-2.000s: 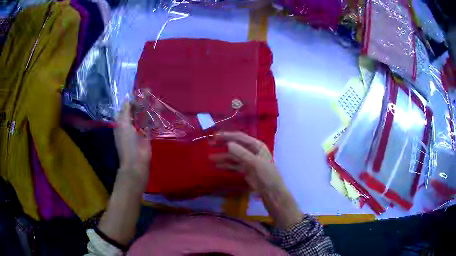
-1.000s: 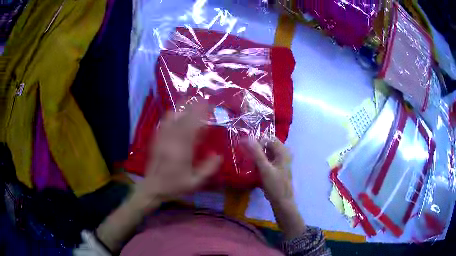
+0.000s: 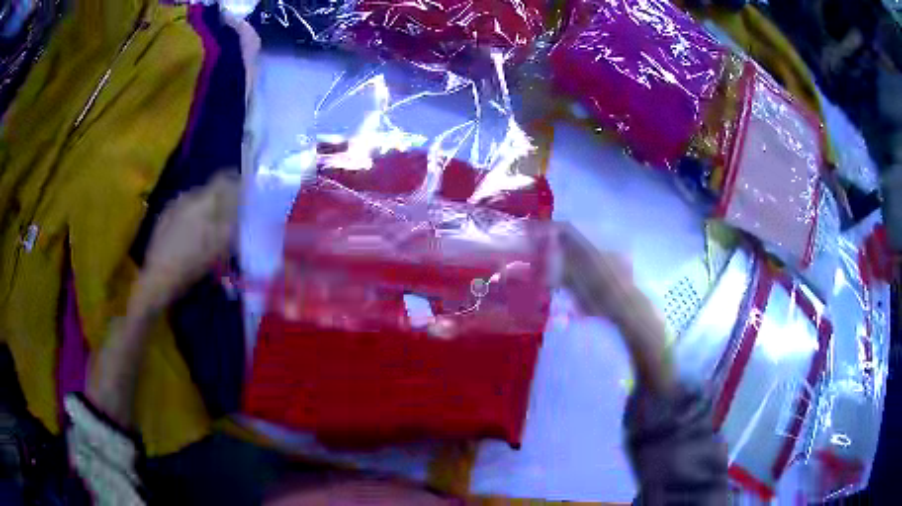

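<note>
The folded red jacket (image 3: 396, 385) lies at the centre of the table. A clear garment poly bag (image 3: 435, 203) covers its far part, and the film spreads past its far edge. A white hang tag (image 3: 417, 309) and a round button (image 3: 480, 288) show on its front. My left hand (image 3: 203, 222) is blurred at the jacket's left, over the navy garment. My right hand (image 3: 574, 252) is blurred at the jacket's right edge. Whether either hand holds film cannot be told.
A mustard jacket (image 3: 99, 168) and a navy garment (image 3: 213, 316) hang at the left. Shiny purple packets (image 3: 633, 74) lie at the far side. A pink bagged garment (image 3: 776, 168) and a stack of empty printed bags (image 3: 762, 366) lie at the right.
My hands have moved apart, to the left and right of the jacket. The bag film lies over the jacket's far part. The jacket appears lower in view.
</note>
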